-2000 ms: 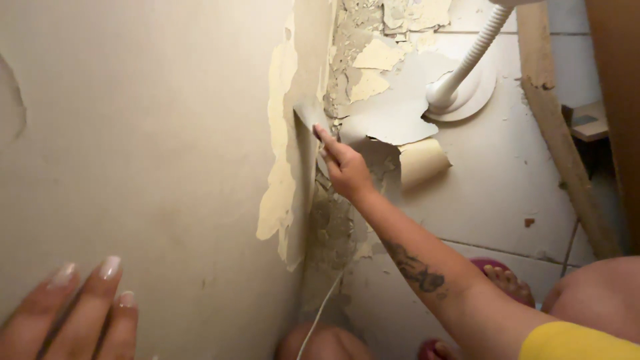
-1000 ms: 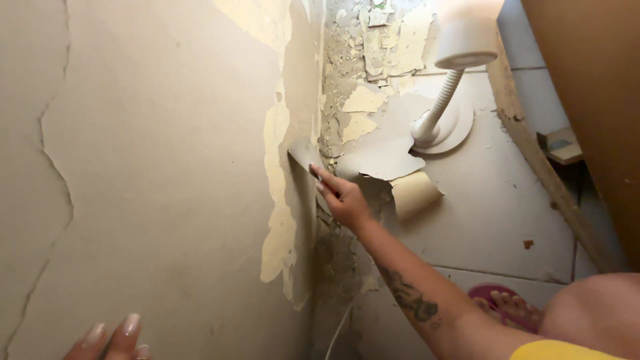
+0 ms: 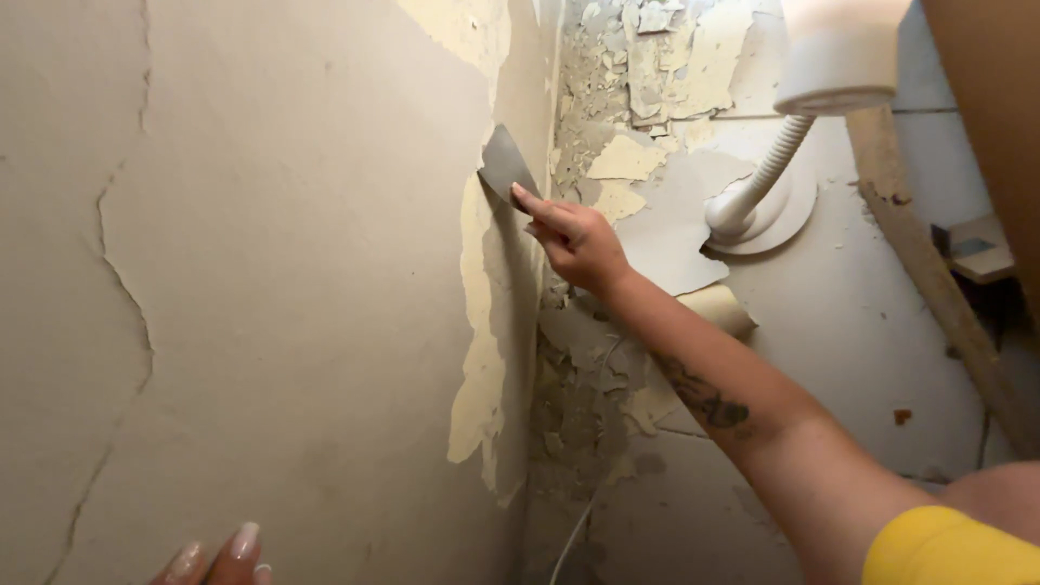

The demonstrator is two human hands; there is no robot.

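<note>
My right hand (image 3: 581, 248) grips a scraper with a flat metal blade (image 3: 505, 162); its handle is mostly hidden in the fist. The blade's edge meets the wall (image 3: 325, 268) where the grey-beige paint ends at a bare cream patch (image 3: 479, 325). At the bottom left only the fingertips of my left hand (image 3: 219, 561) show, close to the wall, with nothing seen in them. Whether they touch it is unclear. A long crack (image 3: 122, 280) runs down the wall's left part.
A white gooseneck lamp (image 3: 764, 179) stands on the tiled floor (image 3: 877, 349), right of peeled paint sheets (image 3: 674, 219) and a curled piece (image 3: 719, 309). Flakes (image 3: 601, 89) line the wall's foot. A worn wooden plank (image 3: 918, 244) lies farther right. A thin white cable (image 3: 577, 528) runs below my arm.
The scraper blade has moved up along the edge of the peeling paint. Less of my left hand shows than two seconds ago. The view has shifted.
</note>
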